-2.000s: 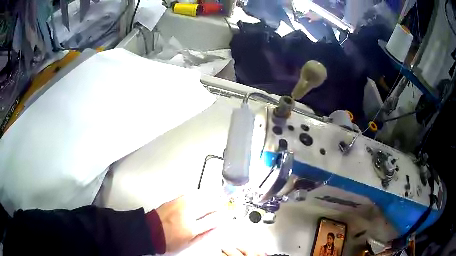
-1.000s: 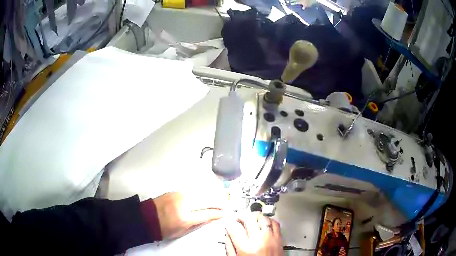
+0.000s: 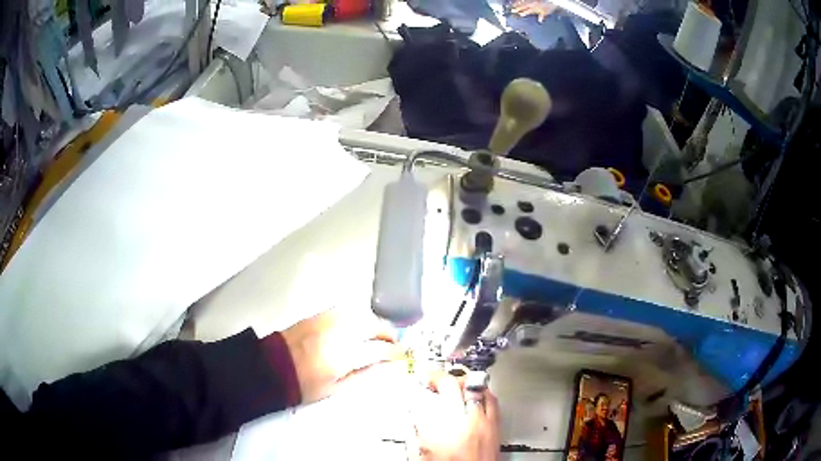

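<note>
A white fabric piece [image 3: 315, 428] lies under both hands at the bottom, in front of the presser foot and needle area [image 3: 441, 349]. My left hand [image 3: 329, 356] lies on the cloth just left of the needle, fingers pointing right. My right hand [image 3: 457, 423] lies on the cloth just below the needle, fingertips near the presser foot. Strong glare hides the fingertips and whether they pinch the cloth. The sewing machine [image 3: 576, 261] reaches from the centre to the right. A grey-white lamp bar [image 3: 399, 248] hangs at its left end.
A large white fabric pile [image 3: 171, 207] lies left of the machine. A smartphone [image 3: 599, 419] lies on the bed right of my right hand, beside a tool tray [image 3: 716, 432]. Dark fabric [image 3: 540, 108] is heaped behind. A thread cone [image 3: 698, 38] stands upper right. A person's hand [image 3: 531, 9] shows at the top.
My right hand has come up from the bottom edge to beside the needle. White cloth now shows under both hands. My left hand has moved slightly up. The whole view has shifted a little.
</note>
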